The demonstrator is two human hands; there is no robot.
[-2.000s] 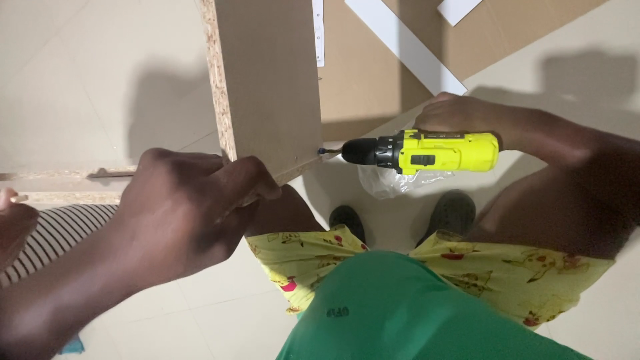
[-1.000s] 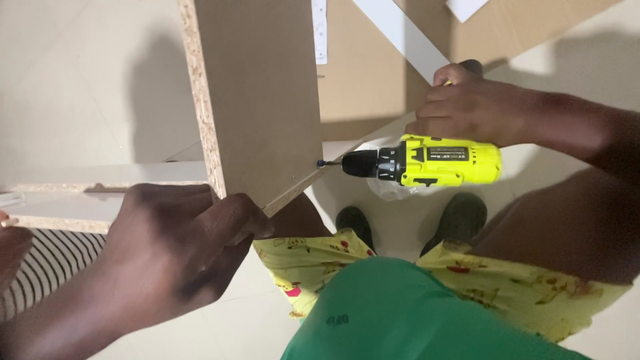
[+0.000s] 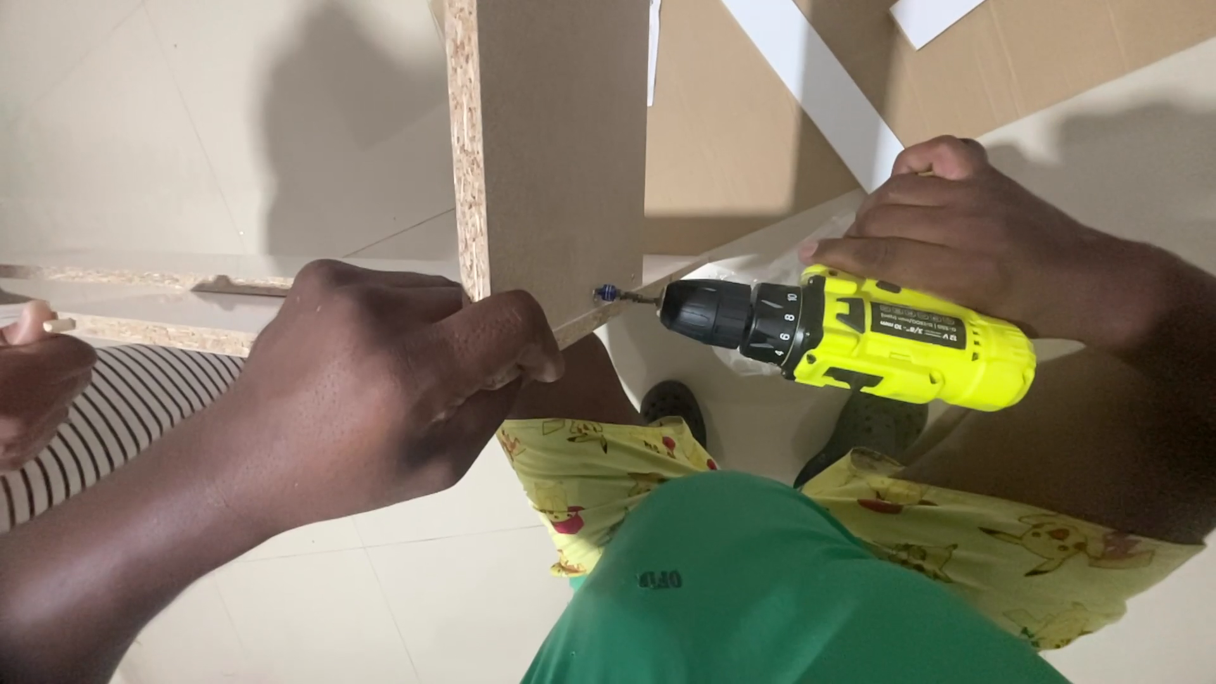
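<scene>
My left hand grips the lower corner of a particleboard panel, whose raw chip edge faces left. My right hand is closed on a yellow-green and black cordless drill; most of its grip is hidden by the fingers. The drill lies roughly level, its black chuck pointing left. A thin bit with a blue collar reaches from the chuck to the panel's lower right part, near its edge. Whether the tip touches the panel, I cannot tell.
Another person's hand holds a small light peg at far left, beside striped fabric. More particleboard runs left behind my left hand. Cardboard with white strips lies on the tiled floor beyond. My feet are below the drill.
The drill, roughly level before, now tilts with its rear end lower. My left hand stays at the panel's corner, and my right hand still holds the drill.
</scene>
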